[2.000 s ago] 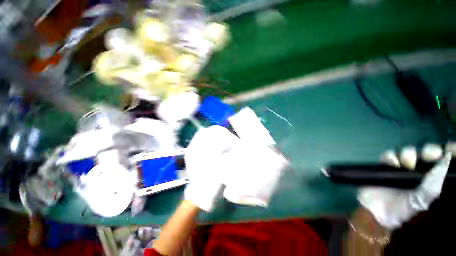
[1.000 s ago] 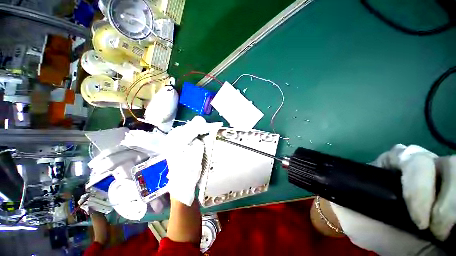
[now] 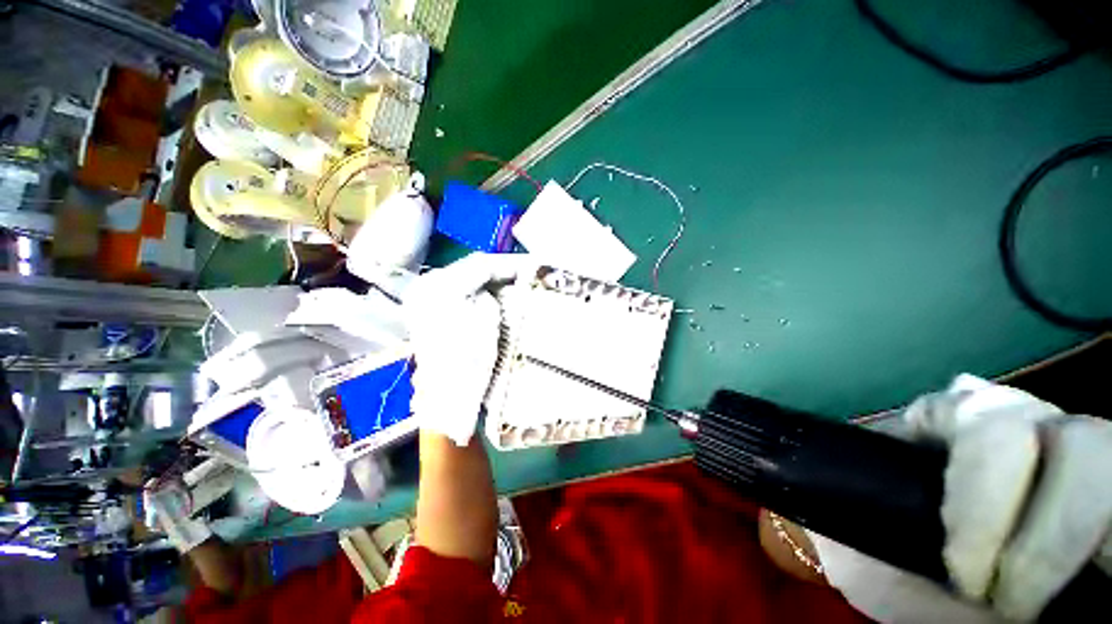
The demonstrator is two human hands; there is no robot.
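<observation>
My gloved left hand (image 3: pixel 454 347) grips the left edge of a white lamp housing (image 3: pixel 585 366) lying on the green bench. My gloved right hand (image 3: pixel 1012 488) is closed around a black electric screwdriver (image 3: pixel 817 469). Its long thin bit crosses over the housing, and the tip is near the housing's left side by my left hand. Whether the tip touches a screw I cannot tell. A white flat plate (image 3: pixel 573 232) and a blue battery pack (image 3: pixel 477 217) with thin leads lie just beyond the housing.
An opened lamp with blue inside (image 3: pixel 372 405) and white shells (image 3: pixel 262 354) lie left of my left hand. Yellowed lamp units (image 3: pixel 281 92) are piled at the far left. Small screws (image 3: pixel 732 319) are scattered on the bench. A black cord (image 3: pixel 1012 232) loops at right. Another person's arm (image 3: pixel 220 567) shows lower left.
Since a second ago the bit's tip has shifted down the housing's left side. The housing and both hands sit slightly differently in view. Two seconds ago the screwdriver was away from the housing.
</observation>
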